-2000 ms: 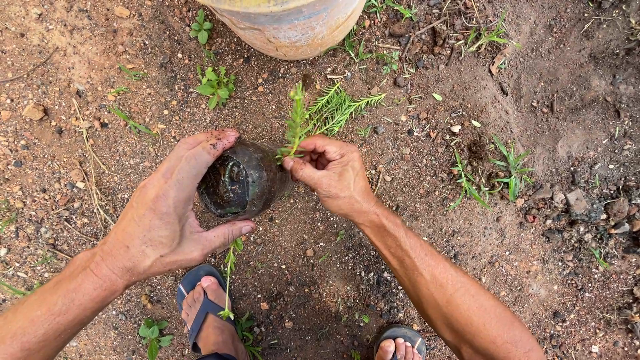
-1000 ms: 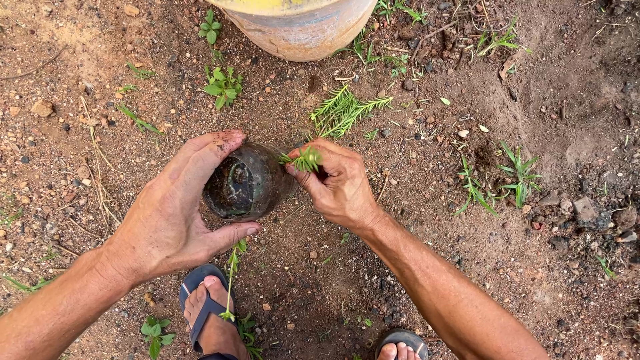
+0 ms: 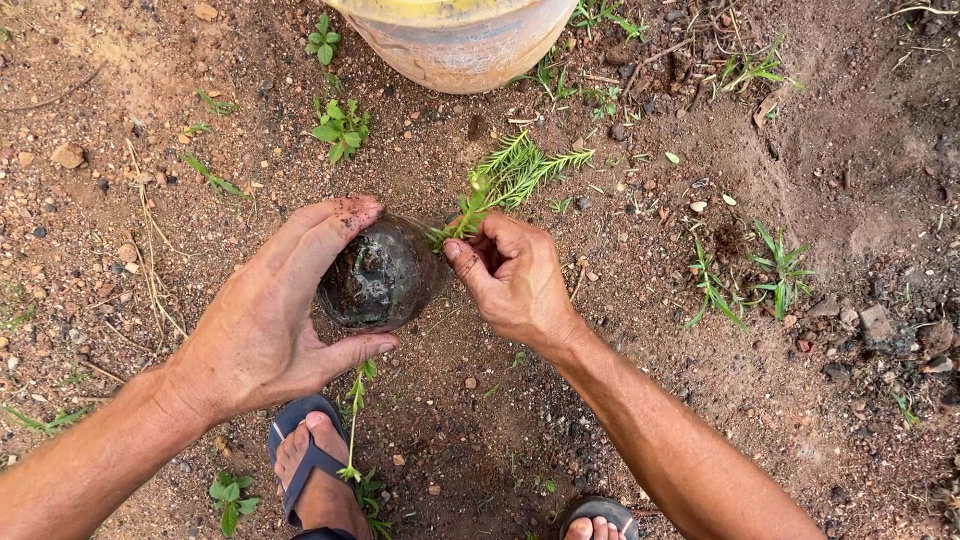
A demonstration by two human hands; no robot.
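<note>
My left hand is curved around the left side of a dark, translucent container, its fingers at the far edge and its thumb at the near edge. The container lies tilted or upside down; which, I cannot tell. At its right side my right hand pinches a green leafy sprig between thumb and fingers. Just beyond that hand, feathery green cuttings lie on the soil, partly behind the sprig. Soil clings to the fingers of both hands.
A worn bucket with a yellow rim stands at the top. Small weeds and grass tufts grow around. My sandalled feet are at the bottom, with a thin leafy stem by the left one. Stones lie at right.
The sprig in my right hand points away toward the cuttings, where a second ago it lay lower between the fingers. My left hand has stayed around the container.
</note>
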